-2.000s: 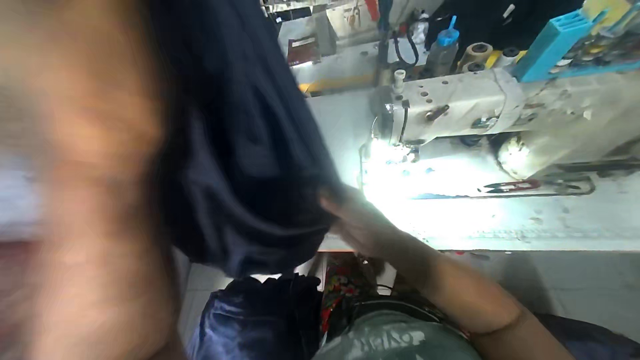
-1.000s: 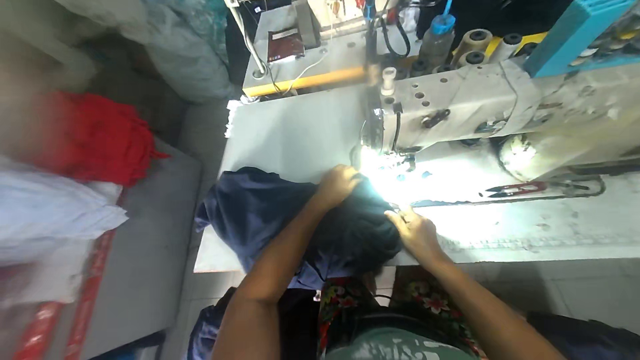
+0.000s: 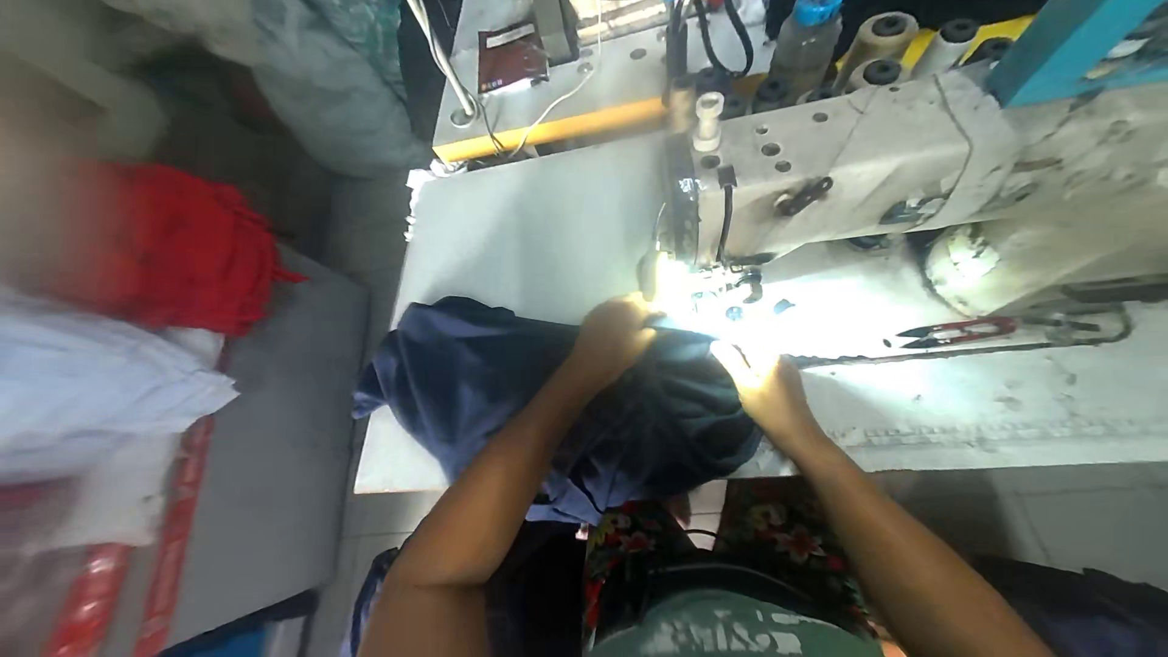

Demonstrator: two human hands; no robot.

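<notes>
A dark navy fabric garment (image 3: 493, 365) lies bunched on the white sewing table (image 3: 538, 237) and hangs over its front edge. My left hand (image 3: 616, 339) grips the fabric's upper edge, just left of the lit needle area. On the right, my right hand (image 3: 762, 383) pinches the same edge with thumb and fingers. The industrial sewing machine (image 3: 849, 173) stands right behind both hands. Glare from its lamp hides the needle and presser foot. Thread snips (image 3: 967, 330) with red on the handle rest on the machine bed at the right.
Thread cones (image 3: 885, 36) and a bottle with a blue cap (image 3: 808, 41) stand behind the machine, near a blue frame (image 3: 1063, 46). At the left are red cloth (image 3: 196, 246) and white cloth (image 3: 100, 383) on a grey surface (image 3: 274, 438). More dark fabric hangs beside my lap.
Two seconds ago the dark fabric was held up at the left; one second ago it lay on the table with both hands at its edge. Since then the hands have barely moved.
</notes>
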